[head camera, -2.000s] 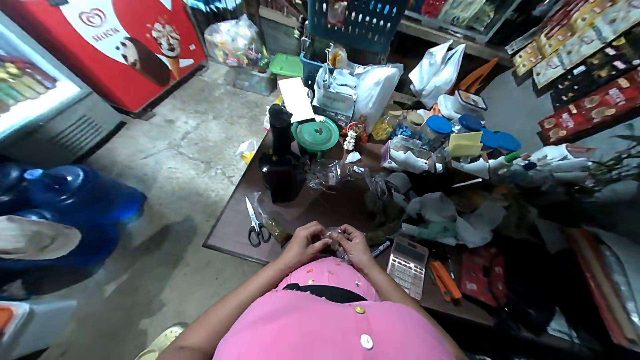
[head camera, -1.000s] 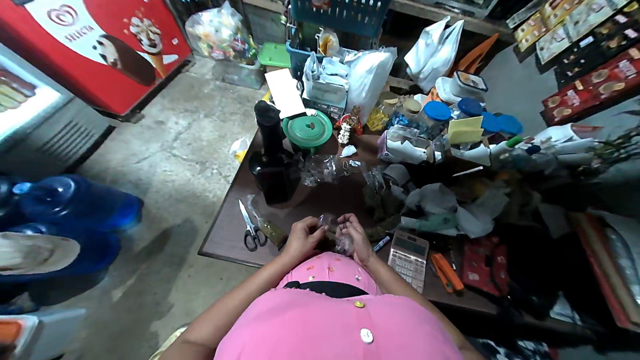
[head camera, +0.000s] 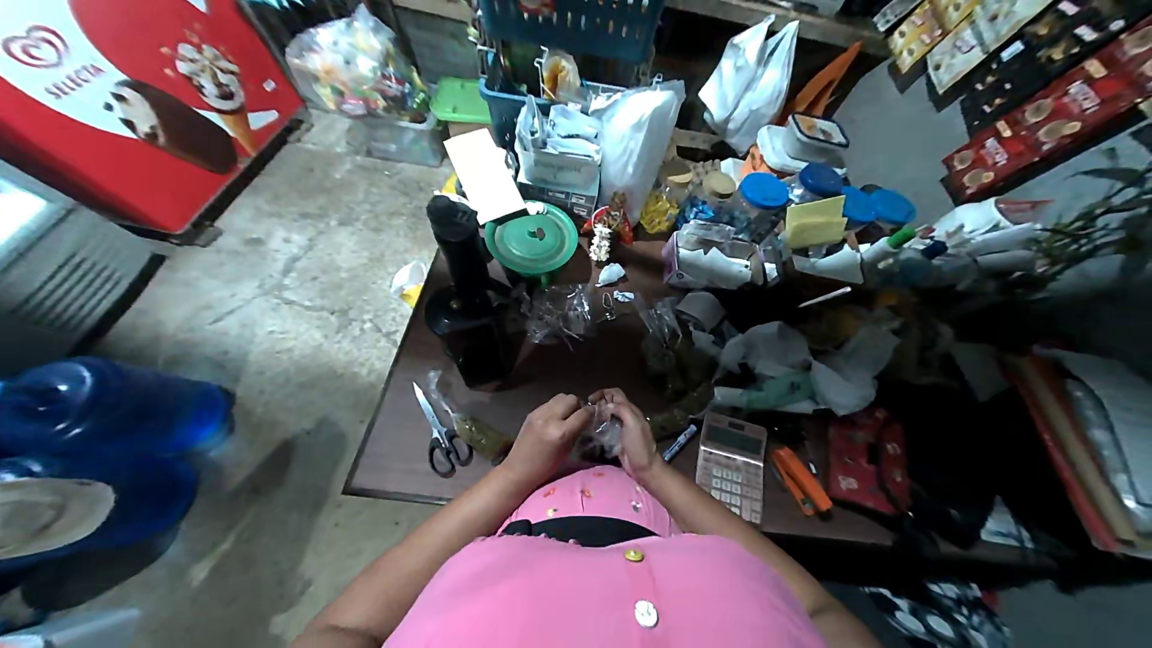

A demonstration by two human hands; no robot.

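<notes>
Close to my body, over the near edge of the brown table (head camera: 576, 373), my left hand (head camera: 549, 432) and my right hand (head camera: 628, 432) pinch a clear plastic bag (head camera: 601, 432) between them. What the bag holds is hard to tell. Left of my left hand lies a filled clear plastic bag (head camera: 481, 436), with black-handled scissors (head camera: 441, 436) beside it. A marker (head camera: 679, 443) and a calculator (head camera: 732, 463) lie right of my right hand. Crumpled clear plastic (head camera: 560, 315) rests farther back.
A dark bottle-shaped object (head camera: 472, 333) stands at the left, near a green round lid (head camera: 531, 238). An orange stapler-like tool (head camera: 799, 481), a red pouch (head camera: 868, 459), blue-lidded jars (head camera: 763, 193) and crumpled paper crowd the right. Blue water jugs (head camera: 117, 405) are on the floor at left.
Both hands stay near the table's front edge with the clear plastic; their fingers have shifted slightly and are drawn closer together than one second ago.
</notes>
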